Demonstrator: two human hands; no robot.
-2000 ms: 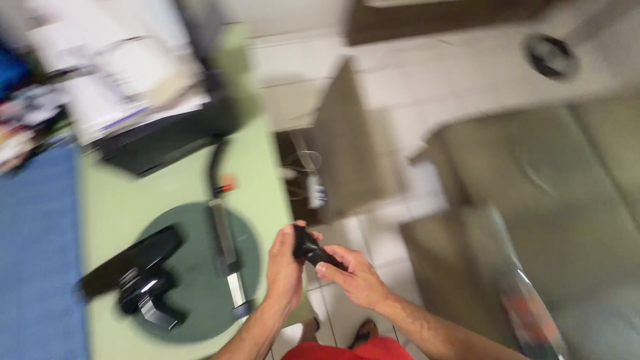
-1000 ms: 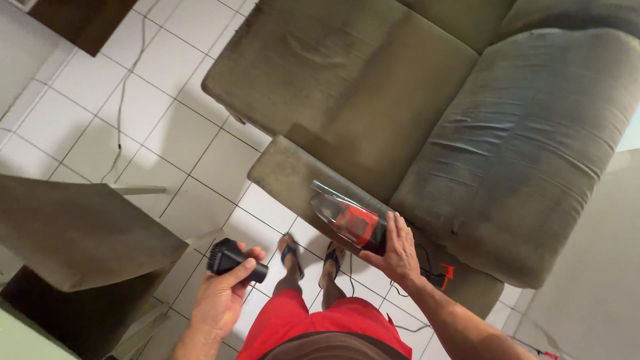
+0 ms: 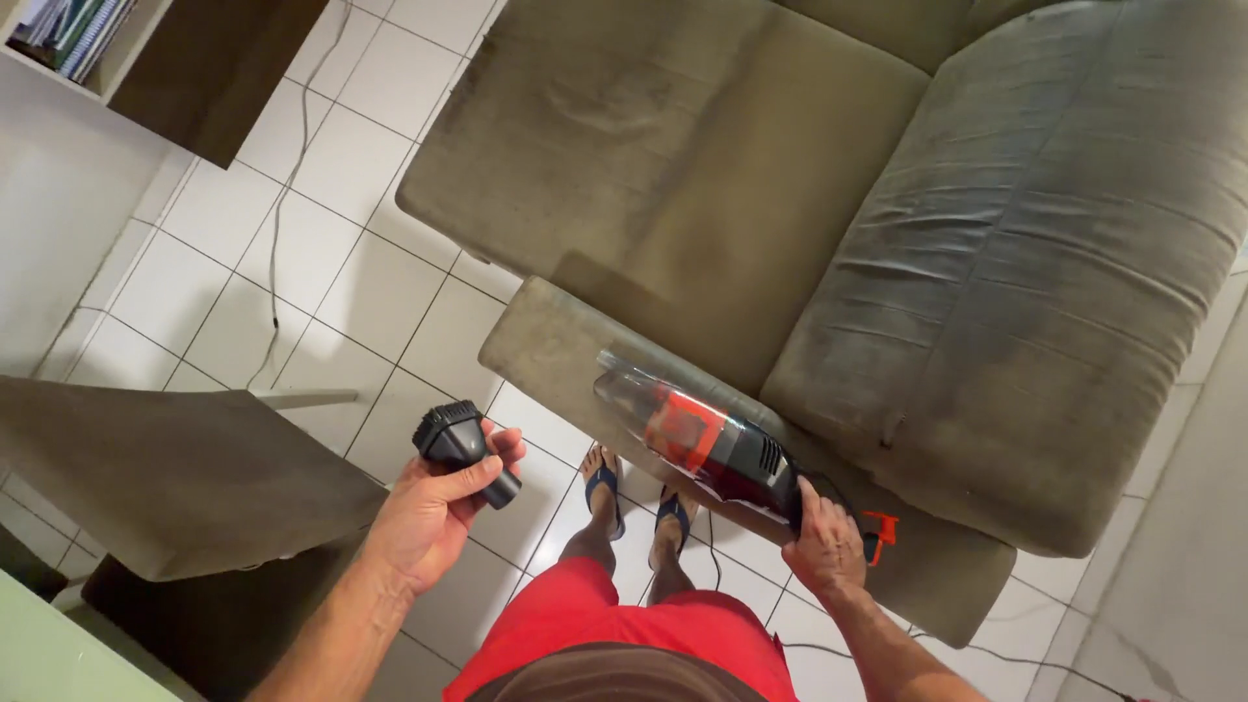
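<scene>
A black vacuum brush nozzle [image 3: 453, 439] is held between the thumb and fingers of my left hand [image 3: 429, 517], with its bristles up and its round tube end towards the lower right. My right hand [image 3: 829, 541] grips the rear of a handheld vacuum cleaner [image 3: 726, 453], which has a clear front chamber, a red inner part and a black body. The vacuum is over the sofa's armrest, its clear nose towards the upper left. Part of its handle is hidden behind my fingers.
A brown fabric sofa [image 3: 663, 146] fills the upper right, and an orange clip-like part [image 3: 882, 534] is near its armrest [image 3: 546, 336]. Cables cross the tiled floor. A brown upholstered chair [image 3: 175, 468] stands at the left, above a green tabletop edge [image 3: 58, 653]. A shelf [image 3: 127, 58] holds papers.
Two seconds ago both hands were at the black nozzle near the green table. Since then the view has swung to the sofa, and my right hand has taken hold of the vacuum cleaner.
</scene>
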